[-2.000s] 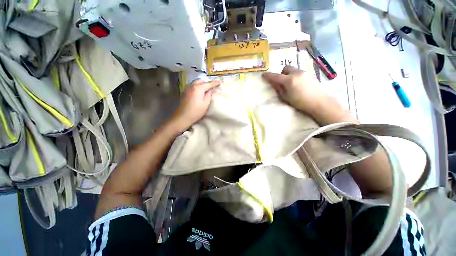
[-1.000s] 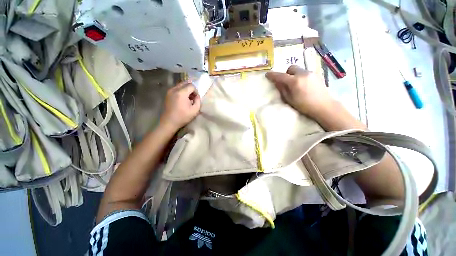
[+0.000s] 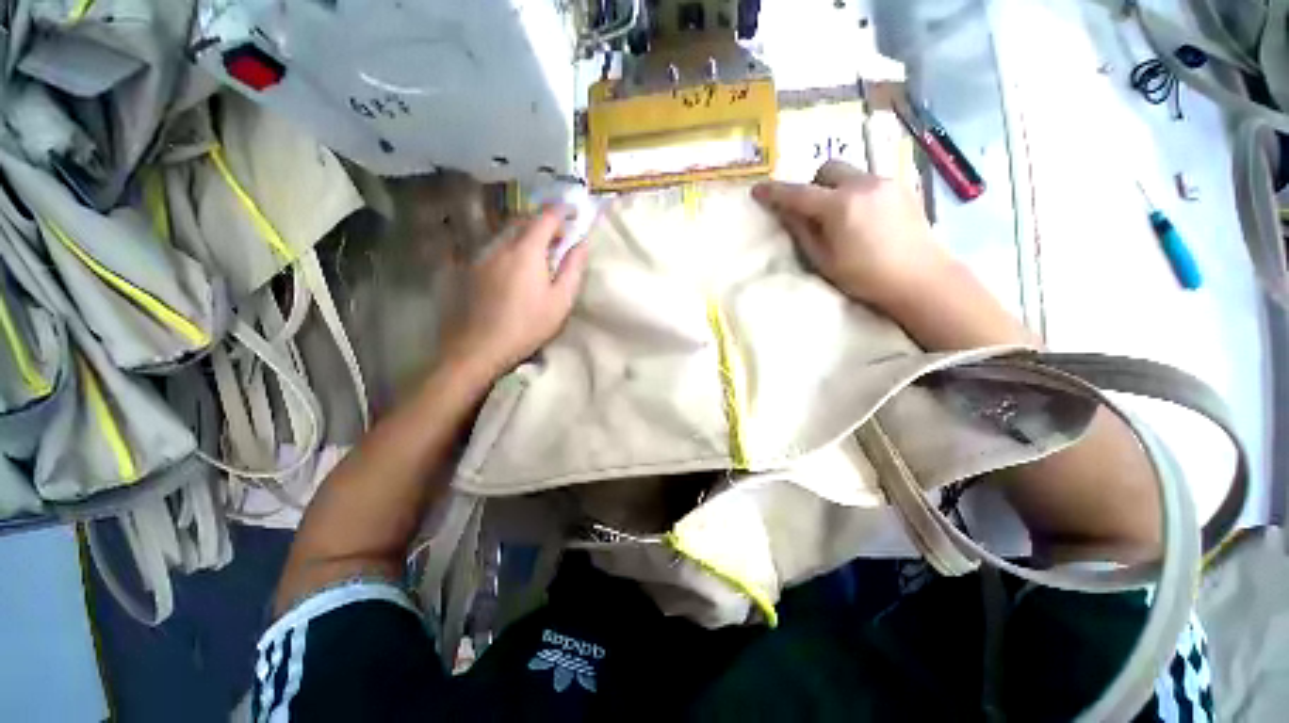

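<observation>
A beige bag body (image 3: 622, 367) lies between my arms, its top edge at the yellow-brass clamp frame (image 3: 681, 134) of the machine. Yellow binding tape (image 3: 727, 374) runs down its middle. My right hand (image 3: 855, 233) presses the bag's upper right corner with its fingertips beside the clamp. My left hand (image 3: 520, 283) is at the upper left edge of the bag, slightly blurred, its fingers up near the clamp's left side; whether it grips the fabric cannot be told. The bag's strap (image 3: 1166, 523) loops over my right forearm.
The white machine head (image 3: 410, 85) stands at the upper left. Beige bags with yellow seams (image 3: 127, 283) hang in a pile at the left. Red-and-black snips (image 3: 944, 156) and a blue-handled screwdriver (image 3: 1173, 252) lie at the right. More straps (image 3: 1265, 170) are at the far right.
My left hand drew back from the bag's top left corner with fingers curled, then moved up toward the clamp again. My right hand stays on the upper right corner.
</observation>
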